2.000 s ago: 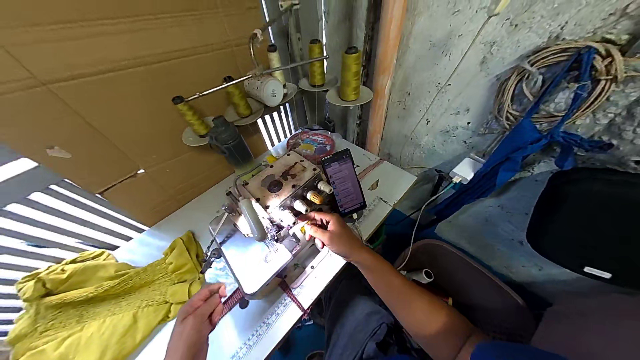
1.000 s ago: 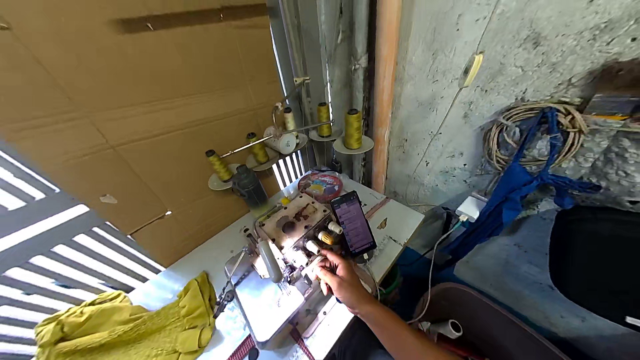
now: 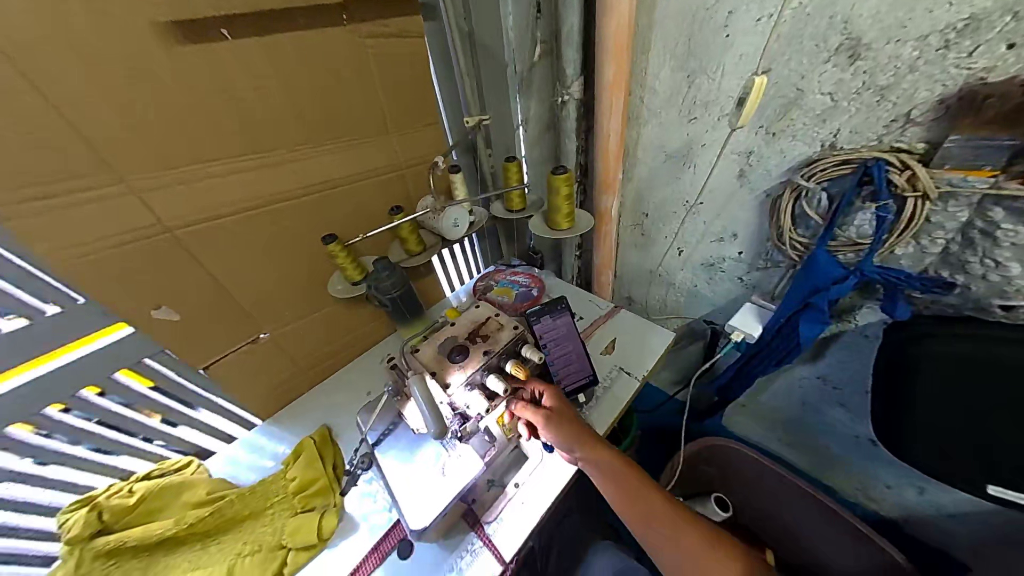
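Note:
An overlock sewing machine (image 3: 468, 344) stands on a white table, its work plate brightly lit. My right hand (image 3: 548, 420) is at the machine's front, just below the tension knobs (image 3: 516, 370); something small and dark shows beneath its fingers, and its exact hold is unclear. My left hand is out of view. Left of the work plate lies a mustard-green gathered garment (image 3: 216, 512). Cones of olive thread (image 3: 562, 198) stand on the thread rack behind the machine. A smartphone (image 3: 562, 346) with a lit screen leans right beside the machine.
A round printed lid or tin (image 3: 509, 290) lies behind the machine. The table's right edge (image 3: 640, 384) borders a brown bin (image 3: 768, 480). A white charger (image 3: 750, 322) with a cable, blue cloth (image 3: 824, 280) and coiled rope (image 3: 788, 212) are at the right. Cardboard (image 3: 264, 160) covers the left wall.
My left hand was near the work plate's front edge two seconds ago and has left the view. My right hand stays by the tension knobs. The view has shifted.

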